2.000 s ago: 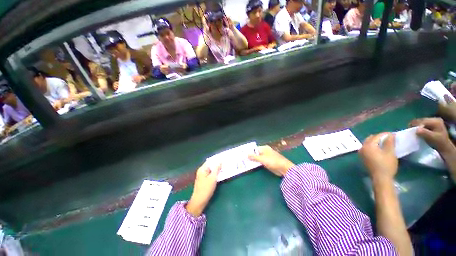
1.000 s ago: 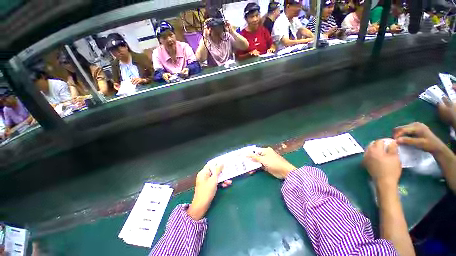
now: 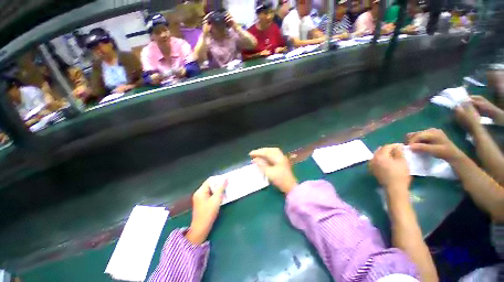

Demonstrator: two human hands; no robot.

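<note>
A white paper sheet or thin stack of sheets point(image 3: 243, 183) is held above the green worktop. My left hand point(image 3: 208, 205) grips its left end, thumb on top. My right hand point(image 3: 278, 168) is at its right end with the fingers curled and raised over the edge; blur hides whether they pinch it. A white sheet stack point(image 3: 137, 242) lies lengthwise to the left of my hands. Another white stack point(image 3: 342, 156) lies sideways to the right. Printing cannot be made out in the blur. Both my forearms wear purple-and-white striped sleeves.
A neighbour's bare hands point(image 3: 391, 164) hold white paper and shiny clear material at the right. Farther right, other hands hold fanned papers point(image 3: 451, 97). A worn reddish-brown edge point(image 3: 182, 206) borders a dark central channel. Several people in caps sit along the far side.
The view has shifted, so the scene sits farther left. My right hand has lifted its fingers at the sheet's right end. My left hand still holds the paper.
</note>
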